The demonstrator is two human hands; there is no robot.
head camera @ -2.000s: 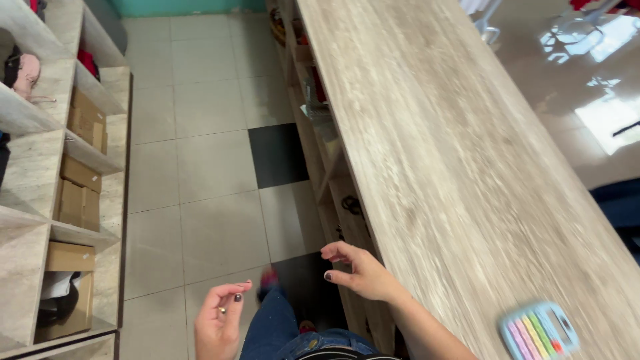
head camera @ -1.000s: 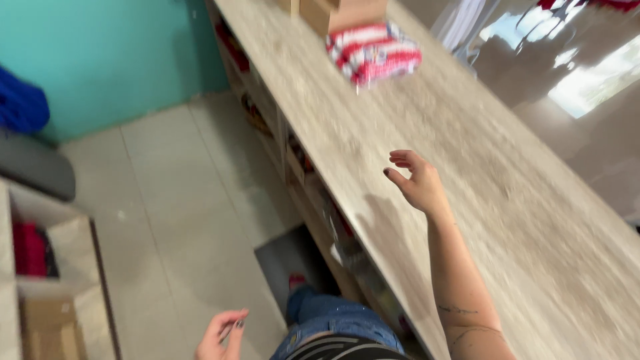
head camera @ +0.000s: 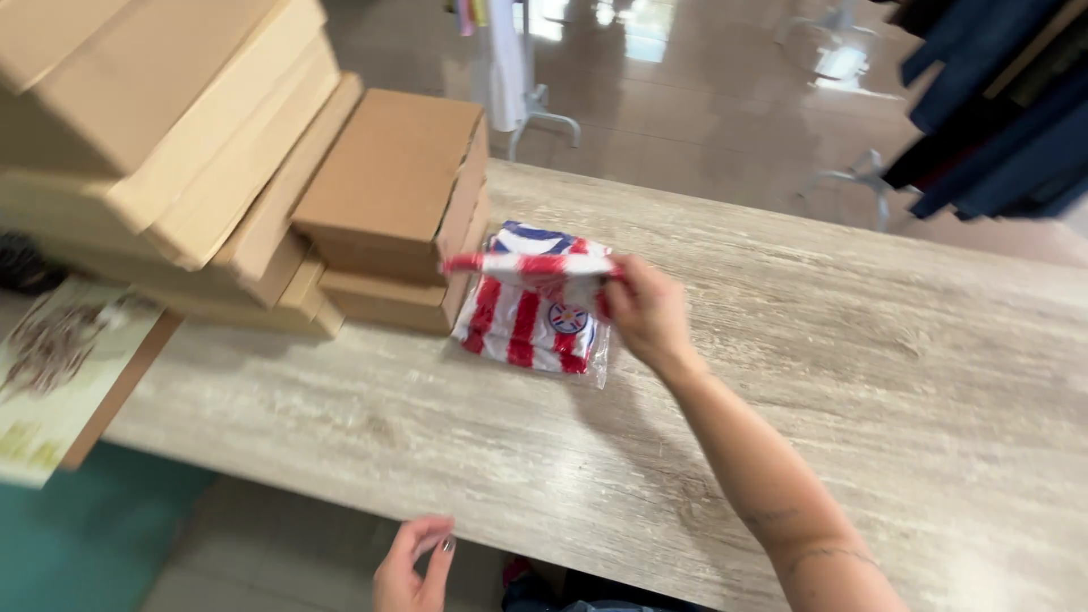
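My right hand [head camera: 650, 314] grips the edge of a folded red-and-white striped garment [head camera: 544, 268], raised a little above the counter. Directly under it, another folded striped shirt [head camera: 523, 327] with a round crest lies in a clear plastic bag on the wood-look counter [head camera: 765, 340], beside a cardboard box. My left hand [head camera: 416, 565] is at the counter's near edge, fingers apart and curved, holding nothing.
Brown cardboard boxes [head camera: 395, 166] and a tall stack of boxes [head camera: 212, 110] stand on the left of the counter. A printed picture panel [head camera: 76, 365] is at far left. Beyond the counter are dark clothes [head camera: 1011, 110] and a rack's metal foot [head camera: 544, 119].
The view has swung to the boxes and striped garments. My right hand, with nothing in it one second ago, now has hold of a striped garment. My left hand still holds nothing.
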